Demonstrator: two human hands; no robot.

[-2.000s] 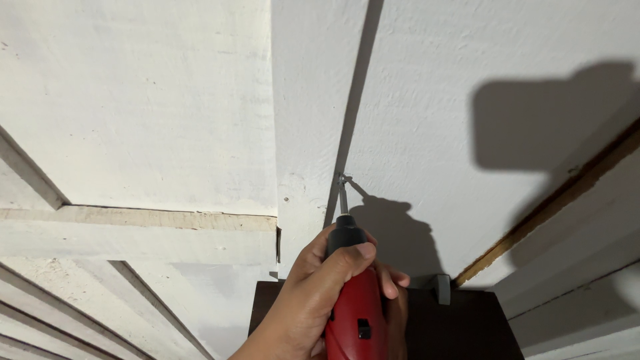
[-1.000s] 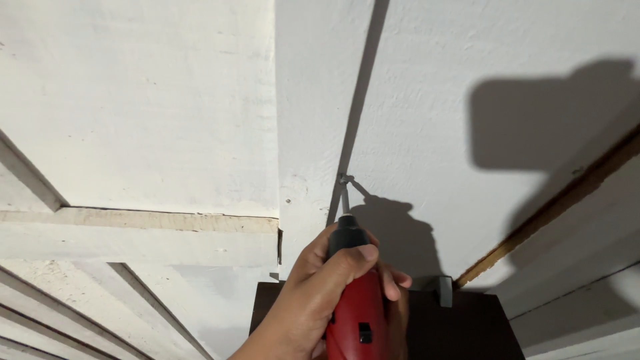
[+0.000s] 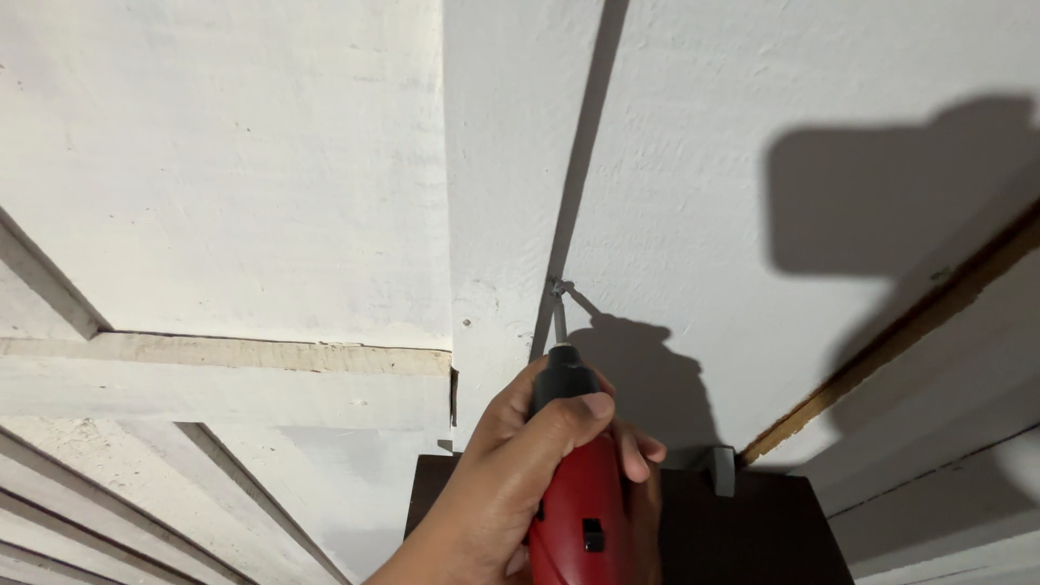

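A red cordless screwdriver with a black nose points up and away from me. My left hand comes from the lower left and is wrapped around its front, the thumb lying over the black nose. The metal bit meets a small screw at the right edge of a white-painted wooden board, beside a dark groove. Of my right hand, what seems a shaded strip shows against the tool's right side; the rest is hidden behind the tool, so its grip is unclear.
Below the boards is a dark brown panel, with a small grey bracket at its upper edge. A bare brown wood edge slants at right. White battens cross the left side. Shadows of the tool and a boxy shape fall on the white surface.
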